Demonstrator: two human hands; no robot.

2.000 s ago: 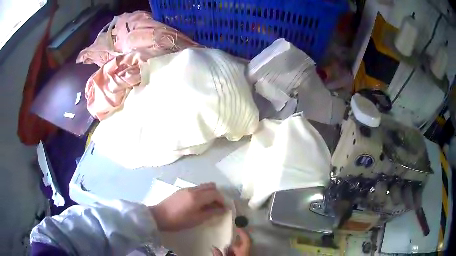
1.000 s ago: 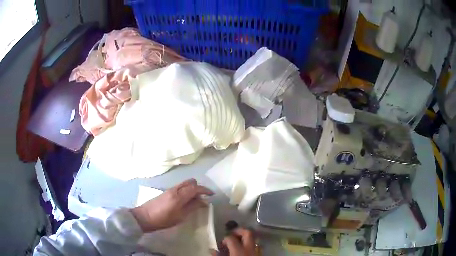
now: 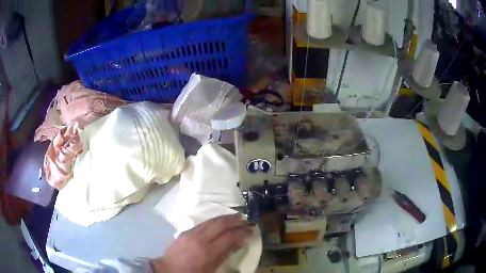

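Note:
My left hand (image 3: 205, 246) lies fingers spread, palm down, on a cream cut piece (image 3: 246, 257) at the left side of the overlock machine (image 3: 314, 160). Its fingertips are close to the needle area. The piece covers the machine's cloth plate. My right hand is not in view. A draped cream piece (image 3: 210, 178) lies just behind my left hand, against the machine. The large cream stack (image 3: 125, 149) with layered edges is further left.
Peach fabric (image 3: 80, 109) lies behind the stack, with a blue basket (image 3: 160, 58) behind it. White-grey folded pieces (image 3: 200, 104) stand behind the machine's left side. A dark red-handled tool (image 3: 409, 207) lies right of it. Thread cones (image 3: 320, 20) stand at the back.
The view has turned right toward the machine. My left hand has moved from the table's front onto the cloth plate area with a cream piece under it. My right hand has left the view.

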